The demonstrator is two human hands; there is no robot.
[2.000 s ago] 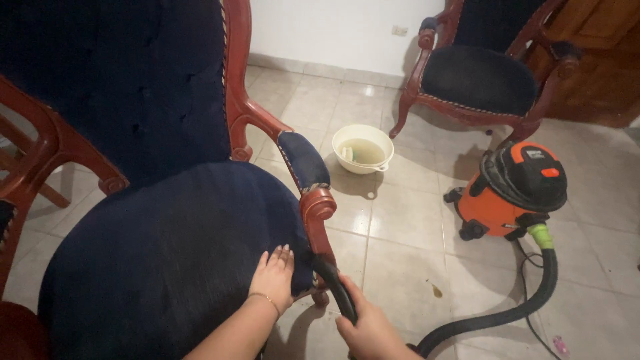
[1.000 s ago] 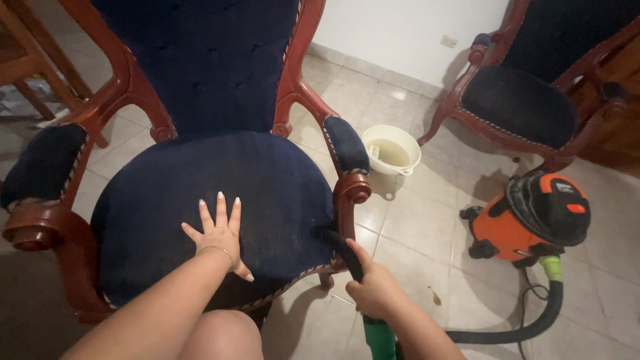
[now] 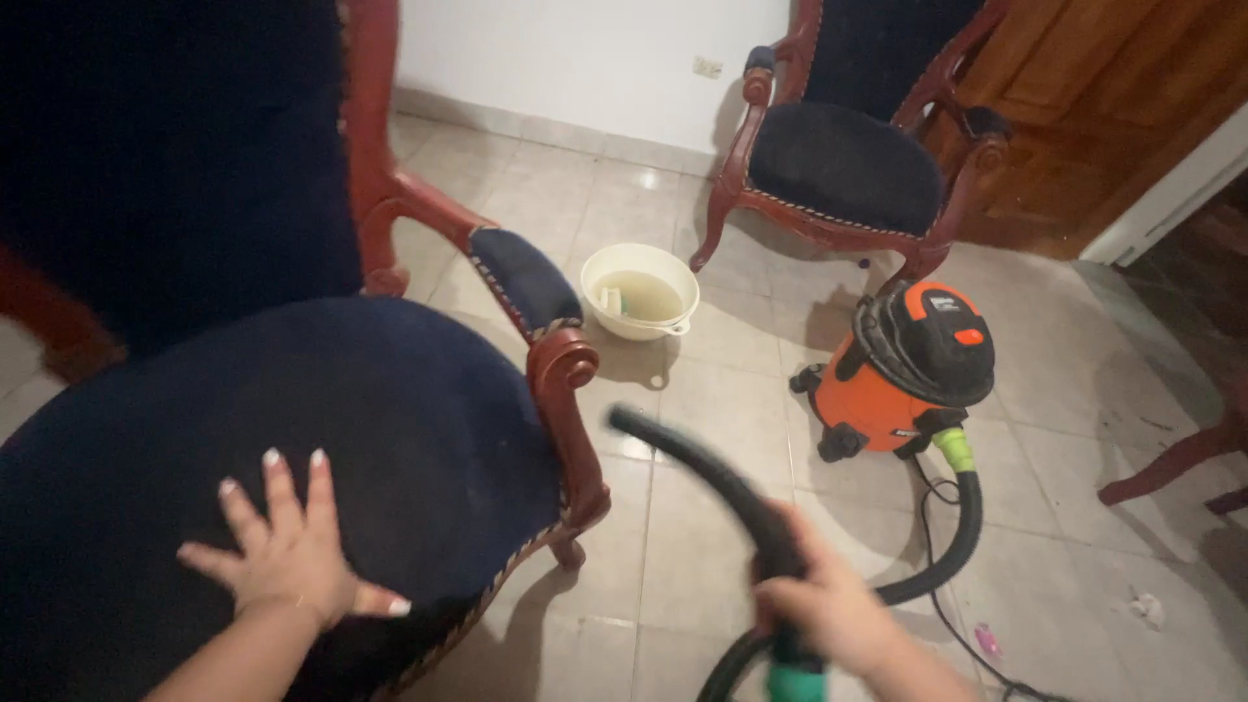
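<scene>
My left hand lies flat with spread fingers on the dark blue upholstered seat of a carved wooden armchair. In my right hand is the black wand of a vacuum hose, with a green collar below the grip. The wand's tip is in the air over the floor, to the right of the chair's padded armrest, apart from the seat. Its hose runs to an orange and black canister vacuum at the right.
A cream plastic basin with cloudy liquid and a small object in it stands on the tiled floor. Behind it is a second blue armchair near a wooden door. The vacuum's cord and a small pink item lie at the lower right.
The wand, at the seat's right edge one second ago, is now away from the chair over the floor. My left hand, near the seat's front right edge two seconds ago, rests farther in. The view has shifted.
</scene>
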